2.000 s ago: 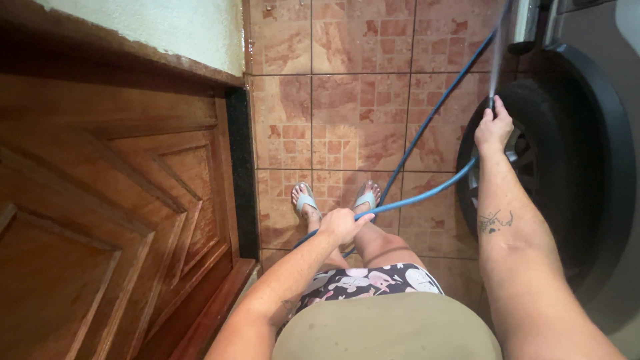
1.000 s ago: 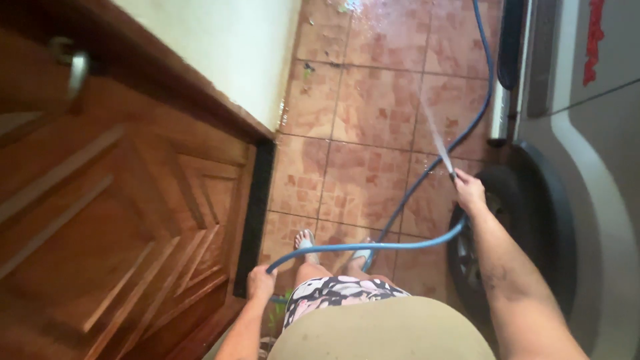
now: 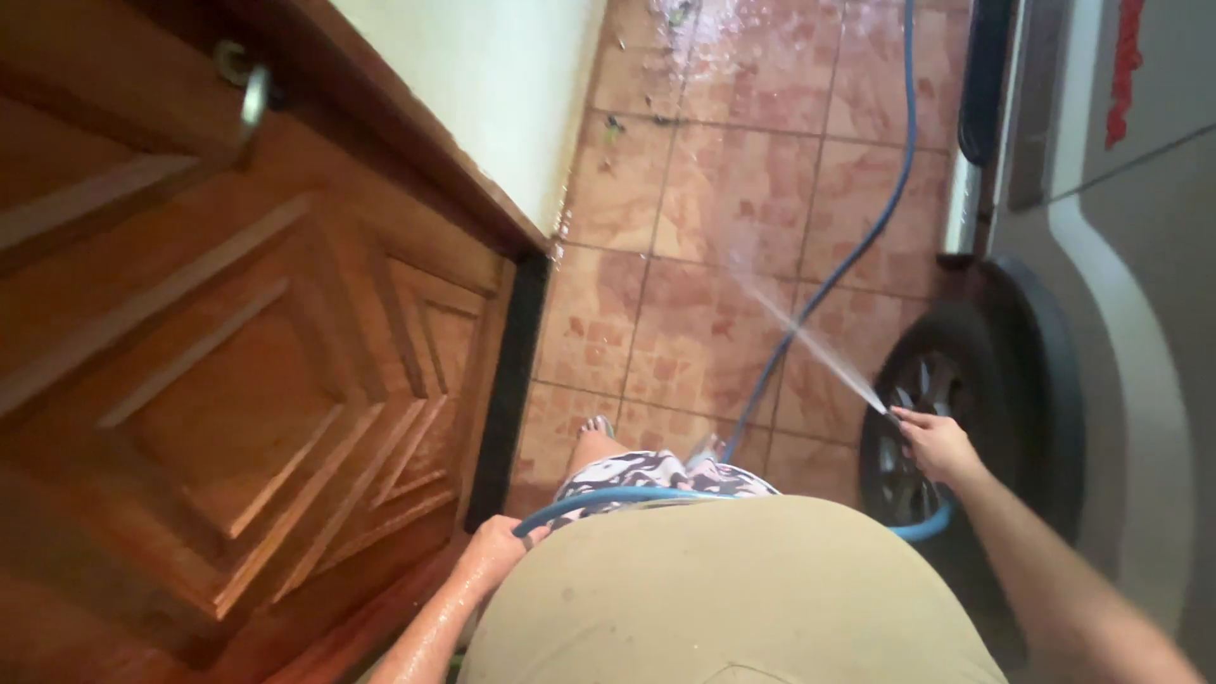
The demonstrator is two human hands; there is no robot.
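My right hand (image 3: 936, 445) grips the nozzle end of a blue garden hose (image 3: 627, 494), in front of the vehicle's wheel. A jet of water (image 3: 817, 353) leaves it up and to the left over the tiled floor (image 3: 722, 313). Low at the left, my left hand (image 3: 499, 551) is closed around a section of the same hose beside my hip. Between the hands the hose passes across my patterned shorts, partly hidden by my shirt. Another length of hose (image 3: 879, 228) lies along the floor, running from near my feet toward the top.
A carved wooden door (image 3: 237, 380) with a metal handle (image 3: 254, 100) stands at the left, beside a pale wall (image 3: 475, 85). At the right is a parked vehicle (image 3: 1140, 313) with a black tire (image 3: 1012, 408). Wet tiles and small bits of debris (image 3: 613, 123) show ahead.
My left hand has moved from in front of my legs out to the left, still on the hose. The jet, first pointing up beside the vehicle, now slants left over the floor. The view has shifted.
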